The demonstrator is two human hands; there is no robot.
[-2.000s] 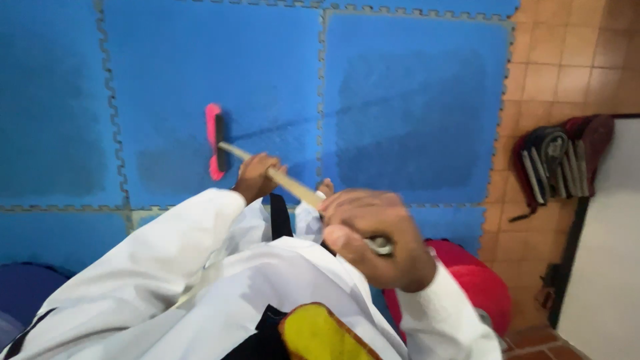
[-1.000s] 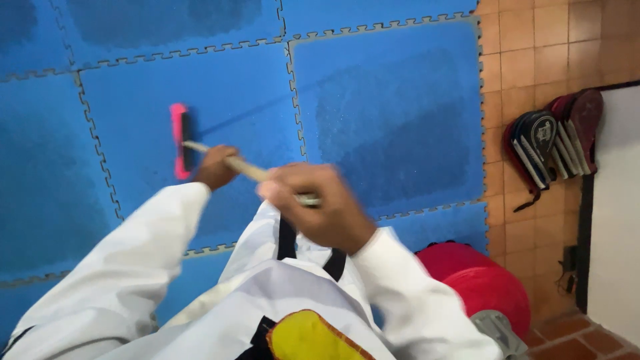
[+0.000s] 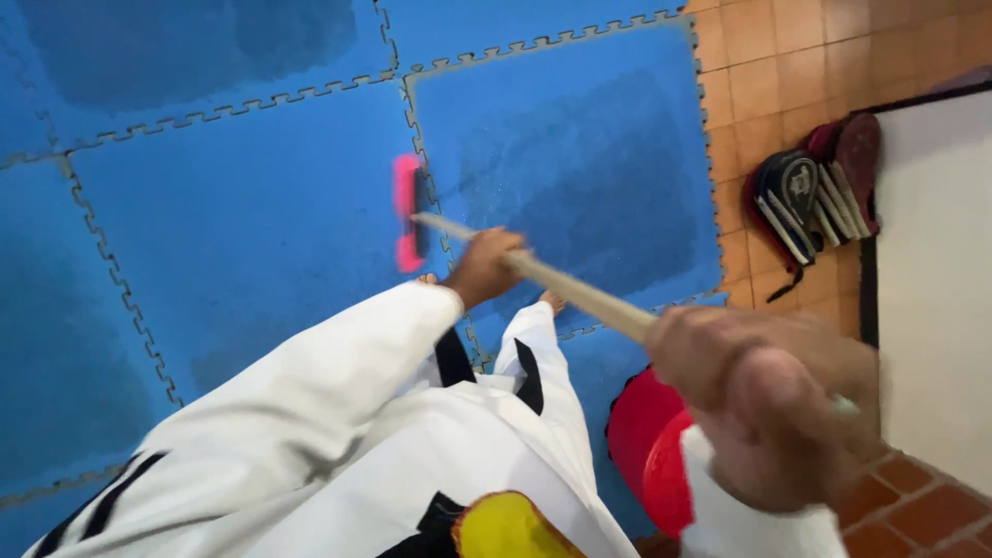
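Observation:
My left hand (image 3: 490,267) grips the light wooden handle (image 3: 589,298) of a push broom partway along it. Close to the camera, my right hand (image 3: 752,387) is closed around the handle's upper end and is blurred by motion. Down at the far end, the broom head (image 3: 411,213), with pink bristles and a dark block, rests on the blue foam floor mats (image 3: 256,201), beside a jigsaw seam. White sleeves cover both my arms.
Padded kick paddles (image 3: 818,190) lie on the orange floor tiles (image 3: 775,46) at right, against a white dark-edged surface (image 3: 938,271). A red rounded object (image 3: 651,449) stands near my right leg. My bare feet are on the mats.
The broom head has moved right across the mat to the seam, after standing farther left one second ago. Both hands have shifted right with the handle.

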